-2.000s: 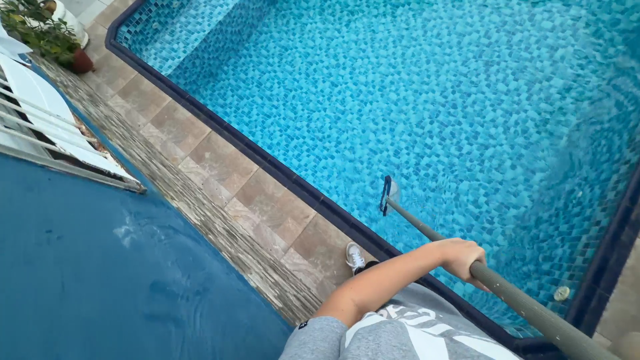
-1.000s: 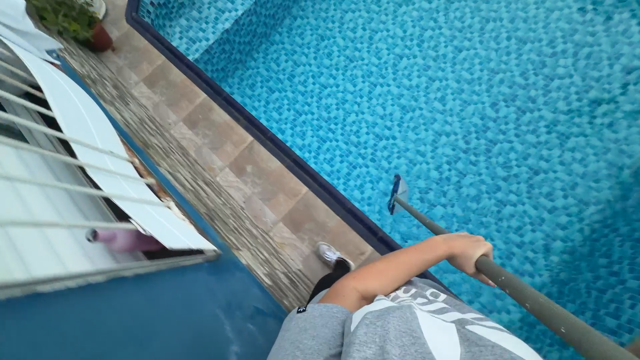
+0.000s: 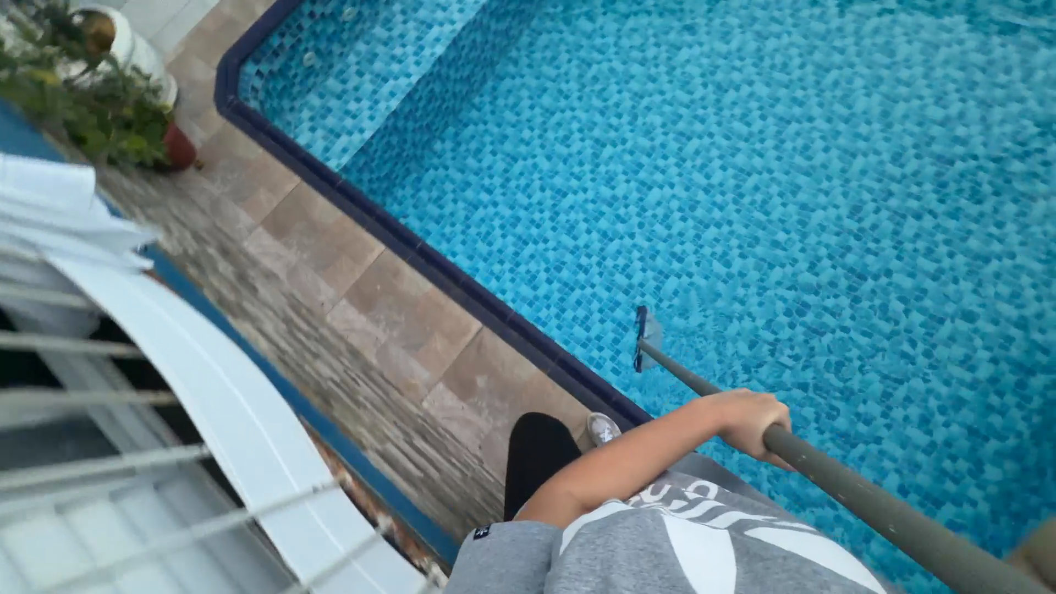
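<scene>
My left hand is closed around a long grey pole that runs from the lower right corner towards the pool. At the pole's far end, a pool skimmer net with a dark blue frame is at the water of the blue-tiled pool. A blurred bit of skin, apparently my right hand, shows at the lower right edge beside the pole; its fingers and grip are hidden.
A dark blue pool edge borders the stone paving. At left stand a blue wall with a barred window and white cloth. Potted plants are at the upper left. My shoe is near the pool edge.
The view has shifted along the wall, showing more of the window and plants. My left hand stays closed on the pole. My black-clad leg shows more than before.
</scene>
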